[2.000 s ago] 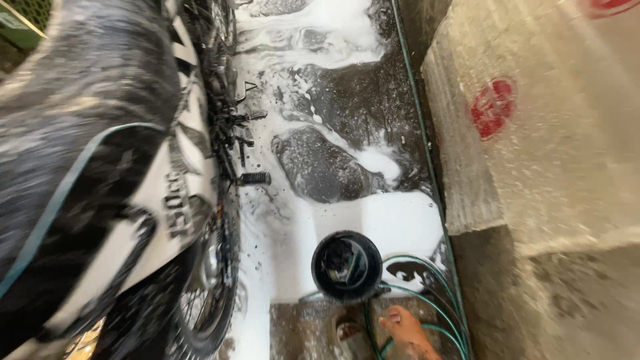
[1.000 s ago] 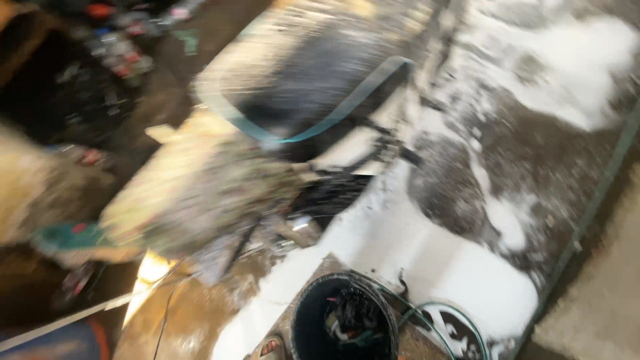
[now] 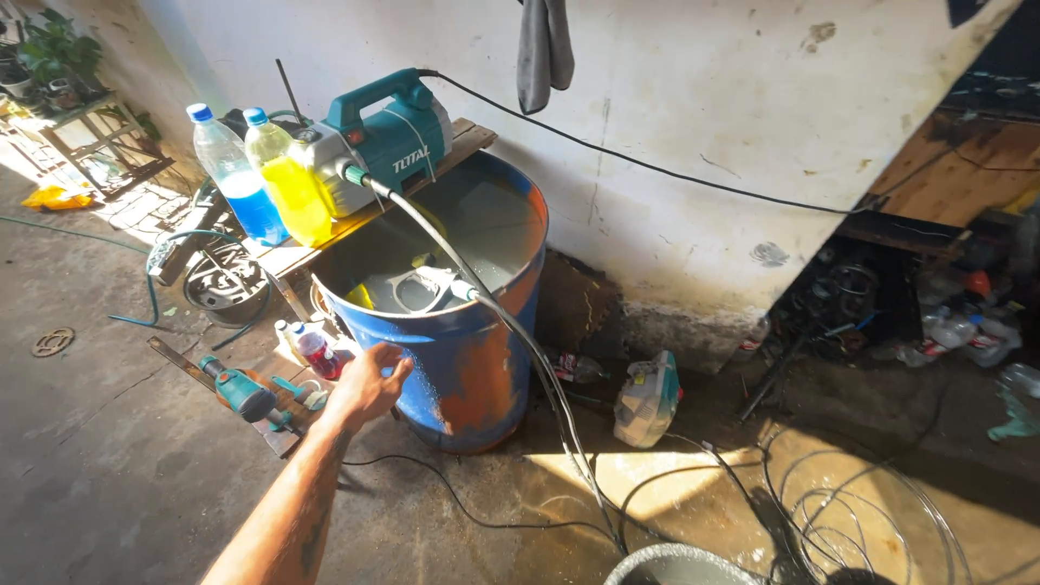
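Note:
My left hand (image 3: pixel 375 385) reaches in from the bottom, in front of a blue and rust-coloured drum (image 3: pixel 443 366) of water. Its fingers are loosely bent and apart, with nothing seen in them; droplets show beside it. A teal TOTAL pressure washer (image 3: pixel 390 138) rests on a wooden board (image 3: pixel 475 138) across the drum, beside plastic bottles of blue liquid (image 3: pixel 253 203) and yellow liquid (image 3: pixel 299 195). A hose (image 3: pixel 439 236) runs from the washer over the drum. Small bottles, one with red liquid (image 3: pixel 318 354), stand just beyond the hand. My right hand is out of view.
A teal power tool (image 3: pixel 244 394) lies on a low stand at left, near a wheel (image 3: pixel 226 280). A teal and grey device (image 3: pixel 647 400) sits right of the drum. Coiled cables (image 3: pixel 845 512) and a bucket's rim (image 3: pixel 678 552) are at lower right. A grey cloth (image 3: pixel 544 57) hangs by the wall.
The view has swung from the foam-covered floor and motorcycle to the drum and pressure washer. My left hand and forearm are now plainly in view.

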